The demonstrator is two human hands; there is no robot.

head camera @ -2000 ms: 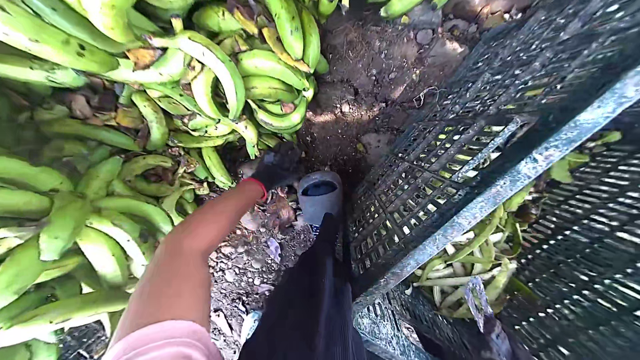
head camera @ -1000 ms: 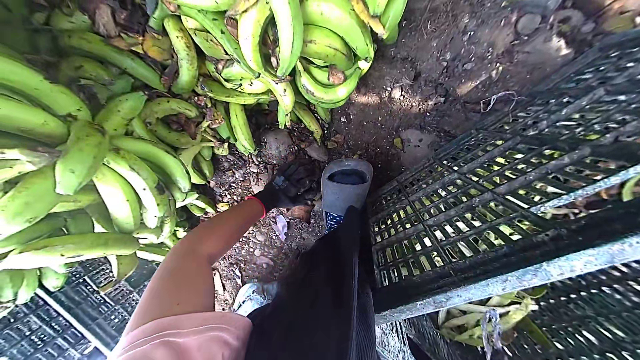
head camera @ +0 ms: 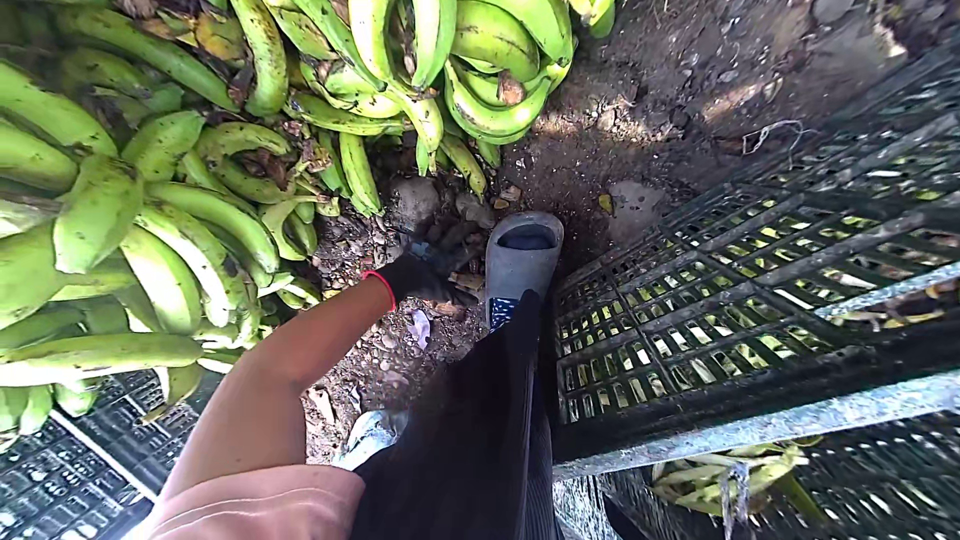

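My left hand (head camera: 429, 276), in a dark glove with a red band at the wrist, reaches down to the ground just left of a grey slide sandal (head camera: 523, 255). Its fingers blend into the dark soil and stones, so whether they hold anything cannot be told. Up and to the left of the hand lies a large heap of green plantains or bananas (head camera: 202, 217), some with dark blemishes. One bunch (head camera: 495, 67) lies above the sandal. My right hand is not in view.
A dark slatted plastic crate (head camera: 720, 300) stands close to the right of my leg, with green pieces showing through its slats. Pale green peels or strips (head camera: 727, 476) lie at lower right. Another dark crate (head camera: 82, 465) is at lower left. Stones and debris lie on the soil (head camera: 600, 150).
The view has shifted to the left and nearer the ground. My left hand stays low beside the sandal; no object has plainly been moved.
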